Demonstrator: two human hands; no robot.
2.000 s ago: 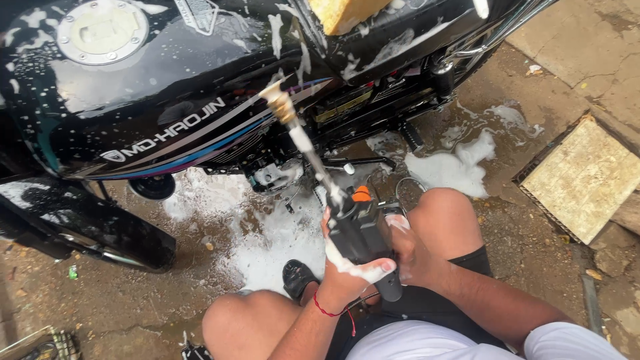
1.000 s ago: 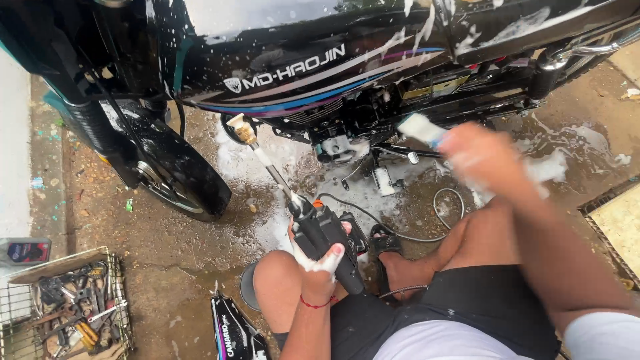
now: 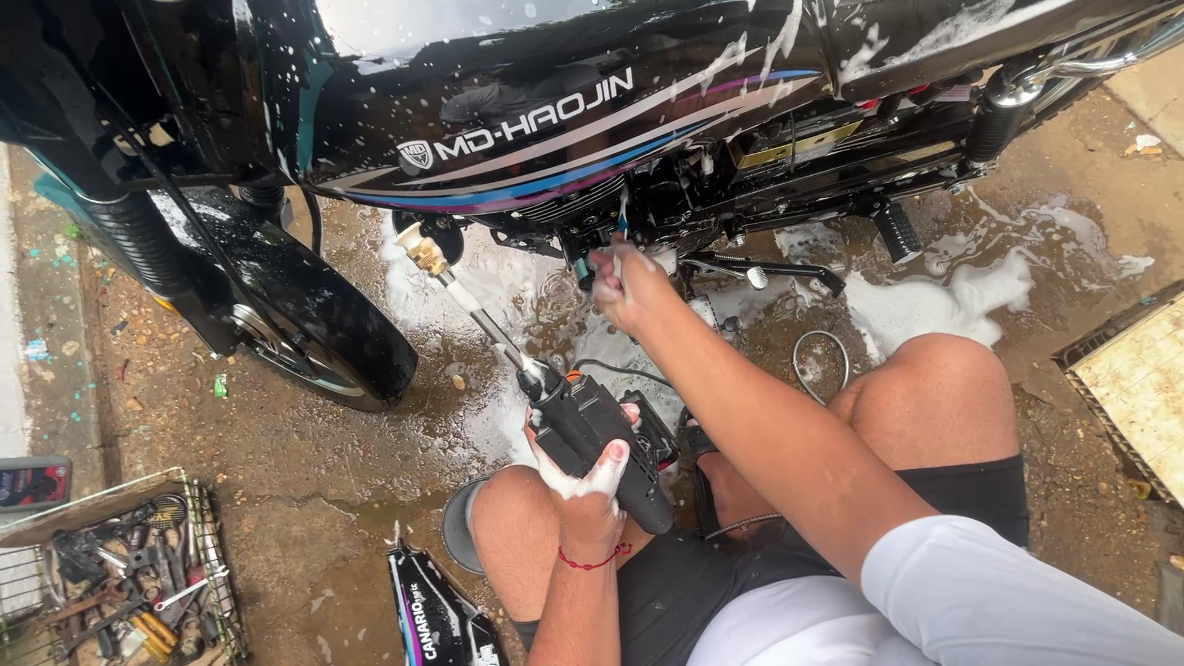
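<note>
My left hand [image 3: 587,472], foamy and with a red cord at the wrist, grips a black cordless pressure washer gun [image 3: 592,430]. The gun's metal lance with a brass nozzle [image 3: 424,252] points up and left, under the fuel tank. My right hand [image 3: 631,282] holds a slim brush [image 3: 623,215] with a blue part against the engine area of the black motorcycle [image 3: 518,102]. The brush's far end is partly hidden at the engine. White foam spots cover the tank, and its side bears writing and coloured stripes.
Foam [image 3: 953,296] and water lie on the ground. The front wheel [image 3: 305,314] is at left, a wire basket of tools [image 3: 205,555] at lower left, a black side panel [image 3: 439,615] at the bottom. A hose [image 3: 819,335] loops by my knee; a pale slab [image 3: 1142,379] is at right.
My right hand, near the washer gun two seconds ago and raised with a brush one second ago, is now at the engine. The view has shifted toward the front wheel.
</note>
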